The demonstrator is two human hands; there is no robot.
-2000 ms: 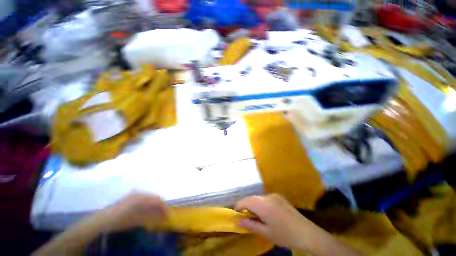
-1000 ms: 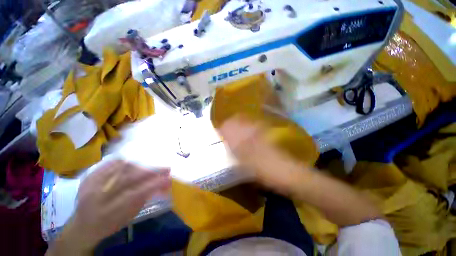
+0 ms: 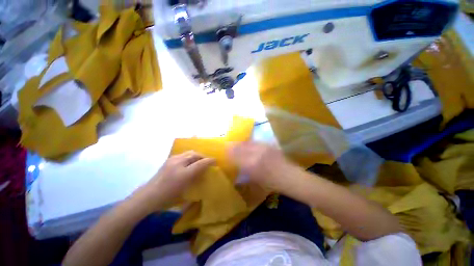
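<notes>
A mustard-yellow cut panel lies over the table's front edge and hangs towards my lap. My left hand rests on its left part, fingers bent on the cloth. My right hand is blurred at its right part, by a small yellow piece that points towards the needle area. Whether its fingers grip cloth is unclear. The presser foot and needle area of the white JACK sewing machine is in bright glare behind the hands. Stacked rectangular yellow panels lie right of the needle.
A crumpled heap of yellow sewn pieces lies at the left of the white table. Black-handled scissors lie at the right. A translucent strip crosses the stacked panels. Yellow bundles pile low at right.
The view has moved closer to the machine. My left hand has come onto the yellow panel, which now lies further up on the table. My right hand has moved from the stacked panels to this panel.
</notes>
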